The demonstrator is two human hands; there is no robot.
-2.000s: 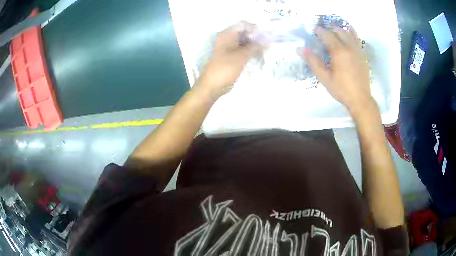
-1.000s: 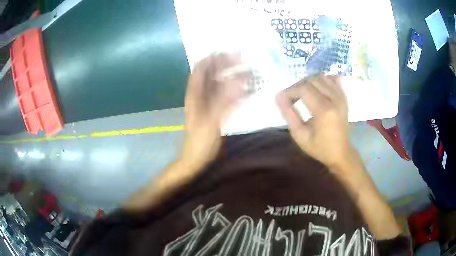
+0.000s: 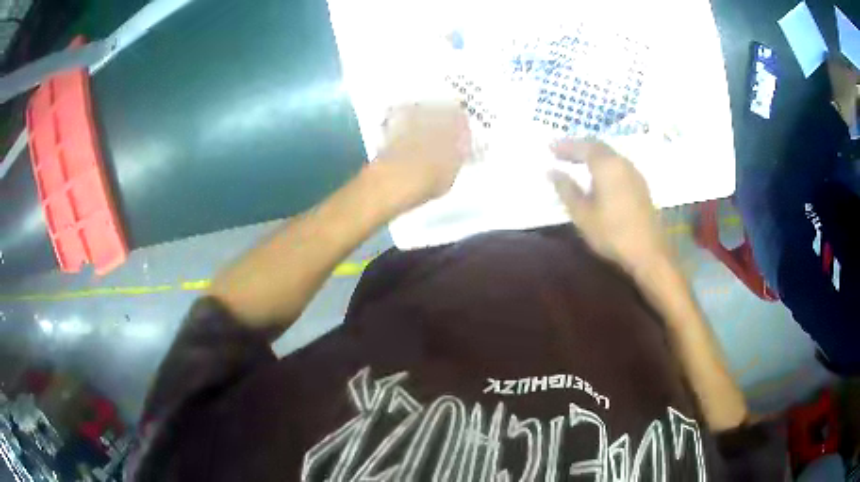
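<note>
A white board (image 3: 660,169) lies on the green bench in front of me, very bright. A sheet of small die-cut pieces (image 3: 585,89), dark rings and dots in rows, lies on its upper right part. More small dark pieces show near my left hand. My left hand (image 3: 426,146) is over the board's left part, blurred, and its fingertips are hidden in glare. My right hand (image 3: 603,193) is over the board's lower right part, below the sheet, thumb and fingers apart, with nothing visible between them.
A red-orange ribbed plastic tray (image 3: 75,174) lies at the left of the green bench (image 3: 226,113). At the right are a dark blue phone unit with a white label (image 3: 763,80), a pale slip (image 3: 802,39), another person's dark sleeve and hand, and a red stool (image 3: 735,249).
The phone-like dark piece over the sheet is gone from there. My right hand has opened, and the white piece in it no longer shows. My left hand has turned, fingers bunched.
</note>
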